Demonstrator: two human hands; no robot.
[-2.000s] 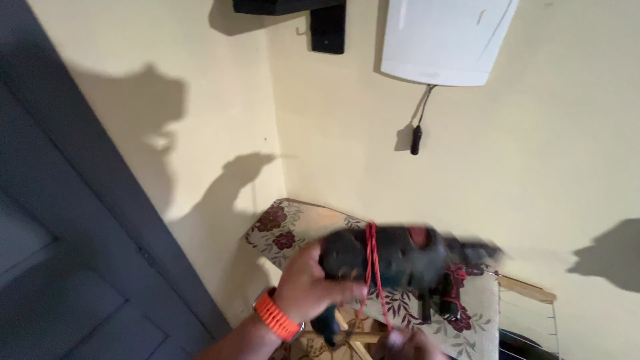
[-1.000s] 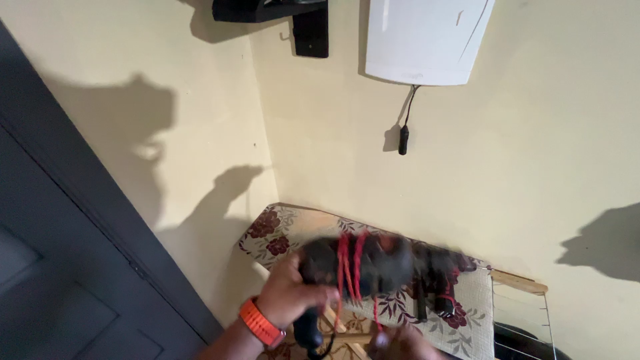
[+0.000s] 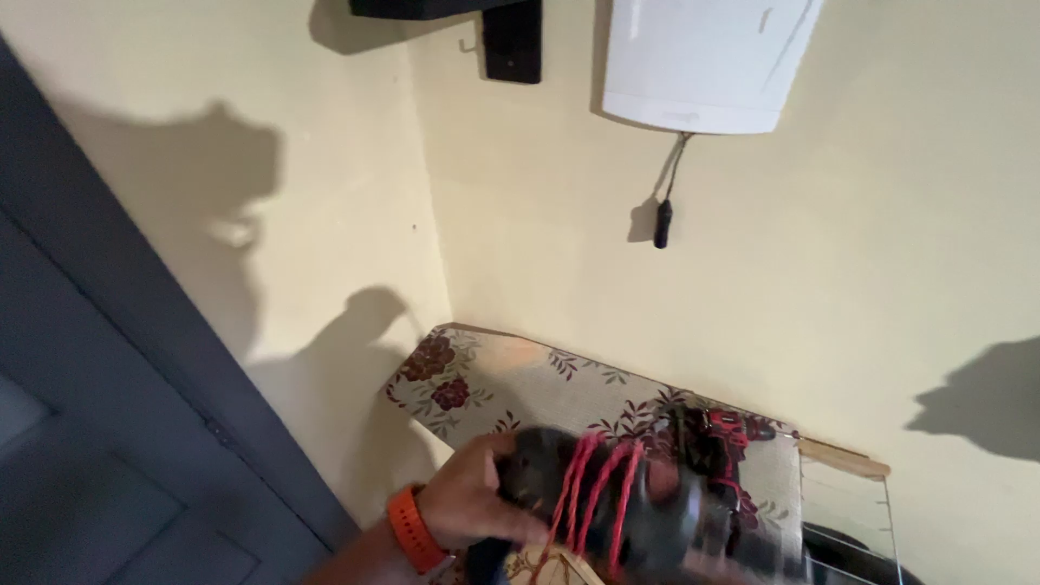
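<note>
My left hand [image 3: 475, 496], with an orange watch band at the wrist, grips the rear of a dark power tool [image 3: 650, 512], blurred by motion. Several turns of red cord [image 3: 597, 496] go around the tool's body. At the bottom edge my right hand [image 3: 707, 569] is a blur below the tool; its fingers and what they hold cannot be made out. Behind lies a red and black cordless drill [image 3: 727, 431] on a flower-patterned cover [image 3: 520, 374].
Pale walls meet in a corner behind the covered surface. A dark panelled door [image 3: 106, 390] stands at left. A white wall unit [image 3: 707, 65] with a hanging black pull [image 3: 663, 223] is above. A wire rack with a wooden bar [image 3: 845, 457] is at right.
The red cord shows more turns around the tool than two seconds ago. The tool in my left hand has moved lower in view, and the cordless drill behind it now shows more plainly.
</note>
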